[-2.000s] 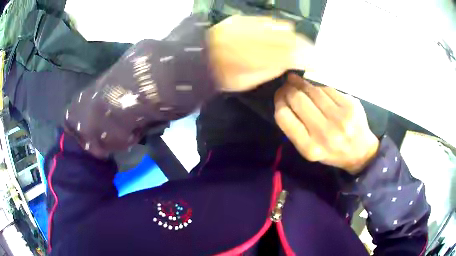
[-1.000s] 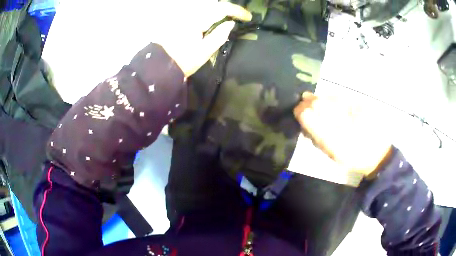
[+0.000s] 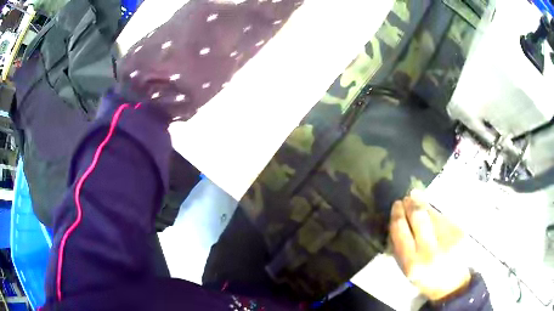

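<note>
The camouflage panel lies slantwise across the white table, from the top right down over its front edge towards my lap. A dark zipper-like line and raised seams run along it. My right hand is at the panel's right edge, with its fingertips touching the cloth; whether they pinch it is not clear. My left sleeve reaches up past the top edge, and my left hand is out of the picture.
The pale sewing machine head is at the upper right, with its metal needle area beside the panel. Dark thread lies on the table at right. Black cloth is heaped at left above a blue crate.
The panel now lies slanted, with more of it spread out, nearer the machine. My left arm has reached up and forward, taking the hand out of view. My right hand has moved lower.
</note>
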